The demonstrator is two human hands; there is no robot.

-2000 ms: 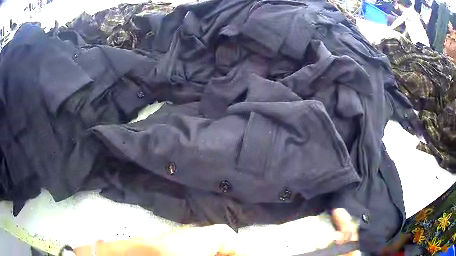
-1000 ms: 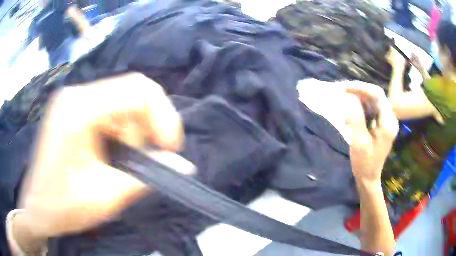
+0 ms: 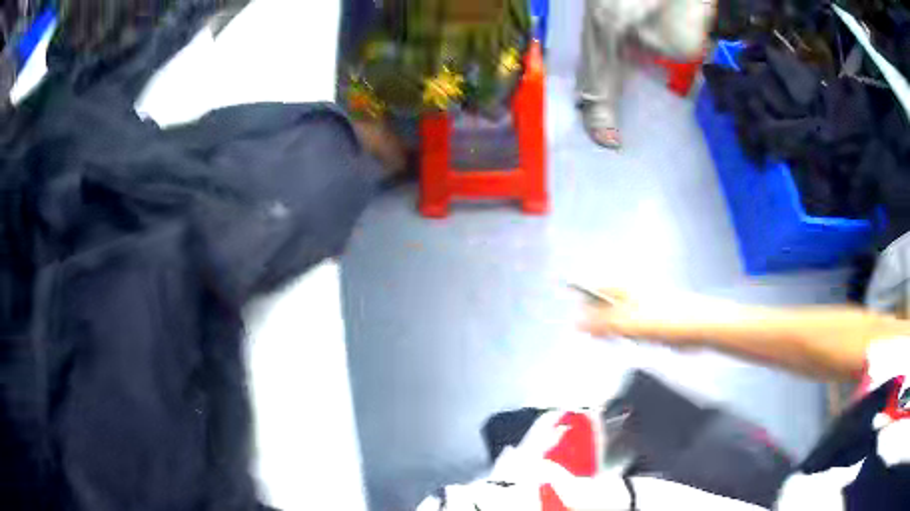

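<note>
Dark garments (image 3: pixel 120 349) lie heaped on the white table (image 3: pixel 299 389) at the left, and one part hangs over the table's right edge. My right hand (image 3: pixel 611 315) is blurred right of centre, over the grey floor. Its arm comes in from the right edge, with a patterned sleeve at the elbow. Its fingers are closed on a small thin dark tool (image 3: pixel 591 293), which is too blurred to name. My left hand is not in view. A dark grey cloth (image 3: pixel 688 429) lies across patterned white, red and black clothing at the bottom.
A red plastic stool (image 3: pixel 484 187) stands beyond the table, with a person in a green flowered garment (image 3: pixel 444 85) at it. Another person's legs (image 3: pixel 599 70) are at the top. A blue crate (image 3: pixel 768 235) of dark cloth stands on the floor at the upper right.
The view has swung right, from the garment heap to the floor. My left hand and the dark strip in it have left the view. My right hand is now away from the heap.
</note>
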